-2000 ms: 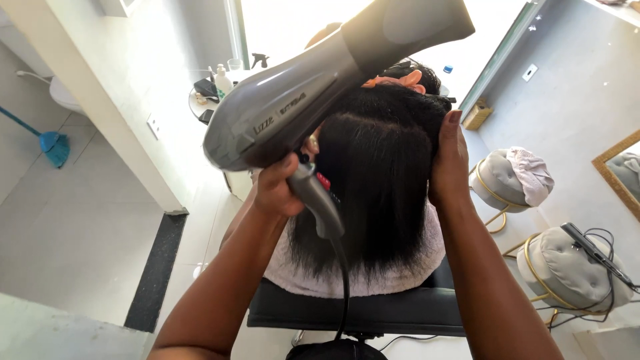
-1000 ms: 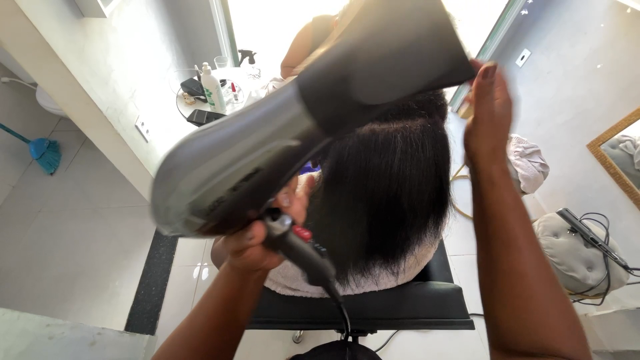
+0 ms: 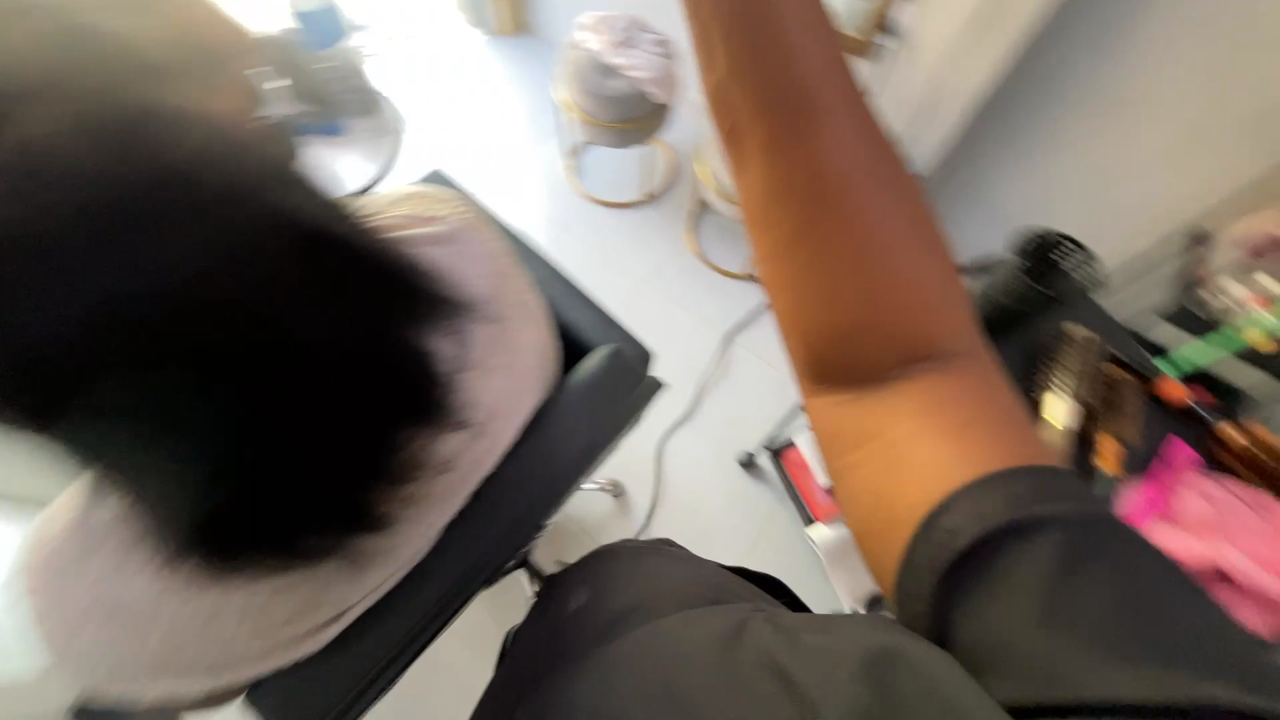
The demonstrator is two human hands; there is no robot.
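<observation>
Neither of my hands shows now. My right forearm runs up through the upper middle of the head view and leaves at the top edge, so its hand is out of the picture. The seated person's dark straight hair [image 3: 230, 340] fills the left side, blurred. Around the shoulders lies a pale pinkish towel [image 3: 500, 330], against the backrest of a black salon chair [image 3: 520, 490]. The hair dryer is not in view.
A round grey stool [image 3: 615, 95] with a cloth on top stands beyond the chair. A cable [image 3: 690, 410] crosses the floor. On the right are hairbrushes [image 3: 1085, 390] and a pink cloth [image 3: 1200, 530], near a black round item [image 3: 1055, 265].
The view has swung strongly to the right. Both hands and the hair dryer, visible one second ago, have left the picture. Brushes and a pink cloth have come into view.
</observation>
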